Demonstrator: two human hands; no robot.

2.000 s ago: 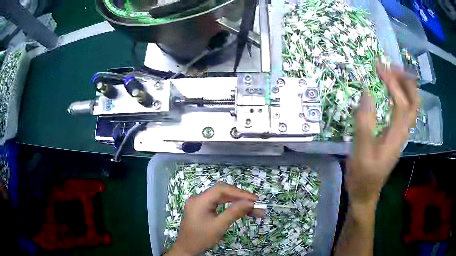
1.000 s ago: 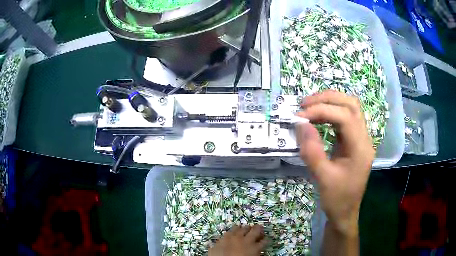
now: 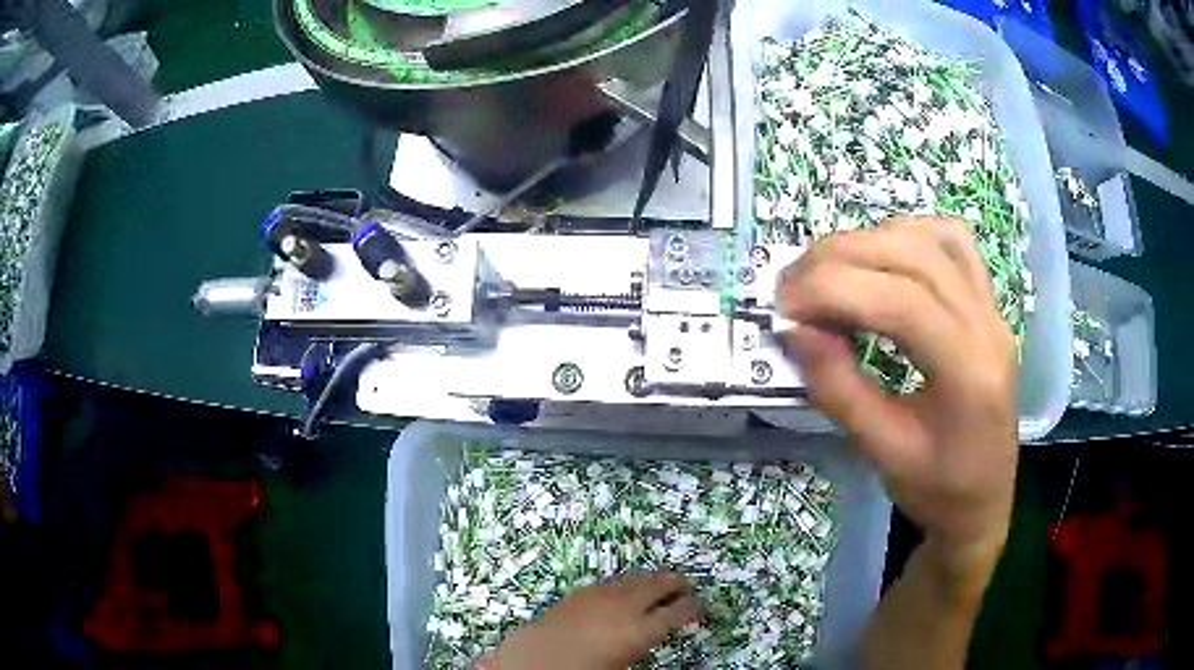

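My right hand (image 3: 917,353) is at the right end of the silver assembly fixture (image 3: 690,343). Its thumb and fingertips are pinched on a small wired part (image 3: 782,318); only a bit of white shows, the fingers cover the rest. My left hand (image 3: 596,626) lies palm down, low over the heap of wired parts in the translucent front bin (image 3: 409,550). Its fingertips are among the parts, and whether they grip one cannot be told. The pneumatic insertion press (image 3: 524,353) runs left from the fixture, with its spring rod between cylinder and fixture.
The round metal bowl feeder (image 3: 485,111) stands above the press, with green bits inside. A feed track (image 3: 723,144) runs down to the fixture. The larger right bin (image 3: 1044,327) holds a similar heap. Small clear trays (image 3: 1129,373) are at far right. Red stools (image 3: 177,563) show below.
My right hand came from over the right bin to the fixture with a white-ended part. My left hand, earlier pinching a part above the front bin, has moved down into the heap.
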